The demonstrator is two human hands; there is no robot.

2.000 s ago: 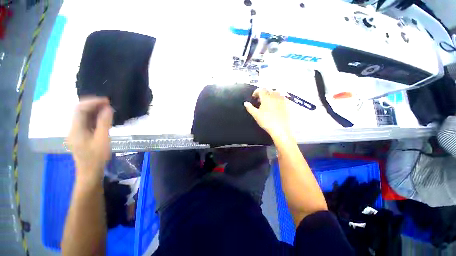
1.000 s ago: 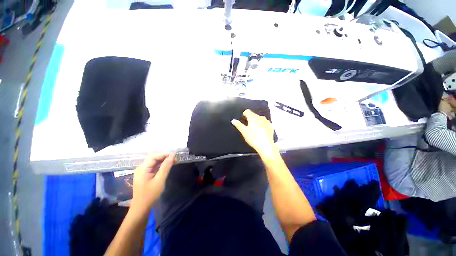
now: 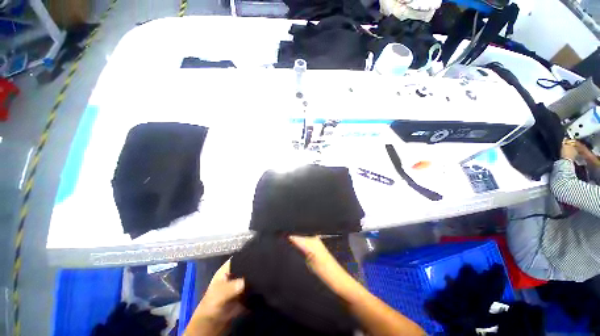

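Observation:
A black fabric piece hangs over the lap just below the table's front edge. My left hand grips its left side, thumb on top. My right hand is at its upper right; its fingers are partly hidden, and it appears to hold the piece. The right stack of black panels lies at the table's front edge, directly above the held piece. The left stack lies flat on the table, with uneven edges.
The sewing machine stands behind the right stack. Thread snips, a curved black strip and an orange-handled tool lie right. Blue crates stand below left and right. A person in striped sleeves sits far right.
The view has tilted up. My right hand has left the right stack and moved down to the lap. A black piece now shows between both hands; my left hand has moved down from the table edge.

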